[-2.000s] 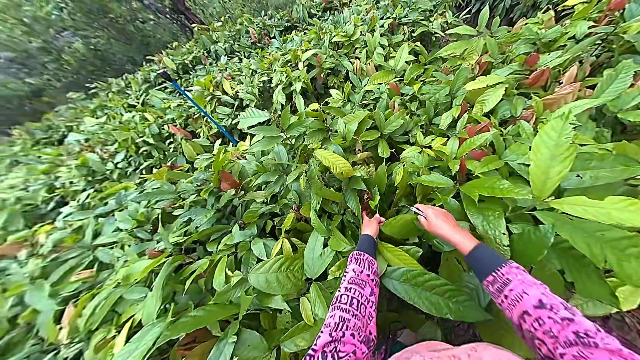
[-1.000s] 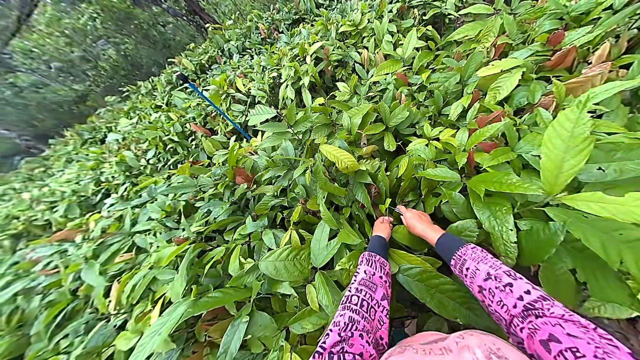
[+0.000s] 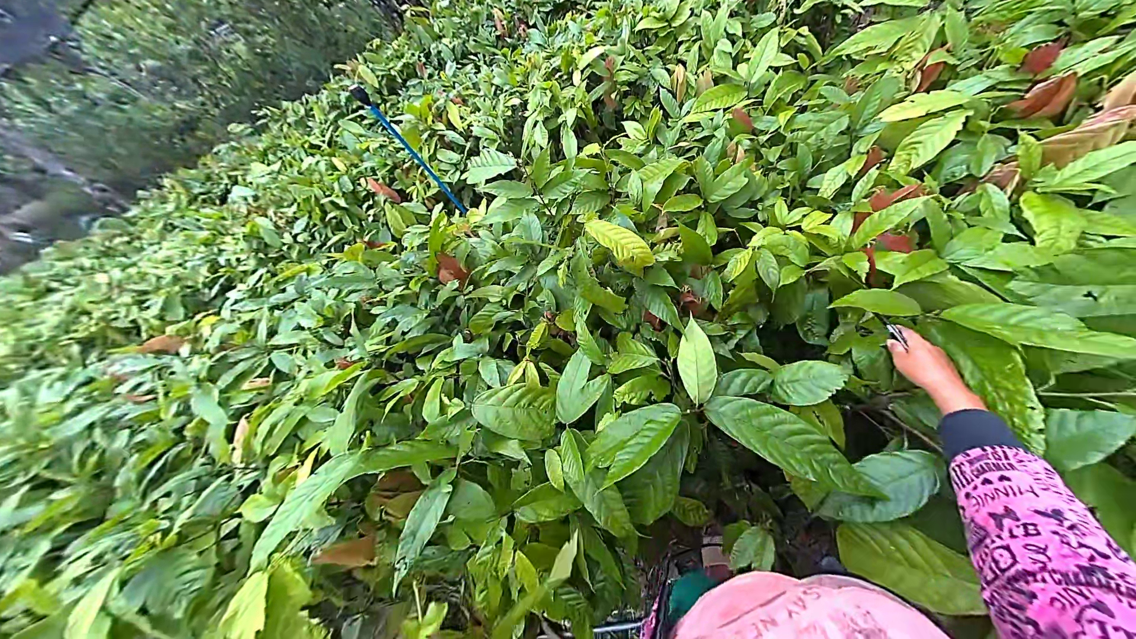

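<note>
My right hand [image 3: 927,368], in a pink patterned sleeve with a dark cuff, is among the leaves at the right. Its fingers are closed on a small metal tool [image 3: 897,335], whose tip points up and left; its exact kind cannot be told. Large green leaves [image 3: 990,377] lie around and beside the hand. My left hand is out of view. Near the bottom middle, a broad leafy sprig [image 3: 697,362] stands up from the dense plants.
A blue pole [image 3: 417,160] with a dark end leans among the plants at the upper left. Brown and reddish leaves [image 3: 1047,96] are scattered through the foliage. A pink cap or cloth [image 3: 799,612] shows at the bottom edge. Blurred trees stand beyond.
My right hand has moved right, away from the middle, with the small tool still in it. My left hand, beside it in the earlier frames, has gone out of view.
</note>
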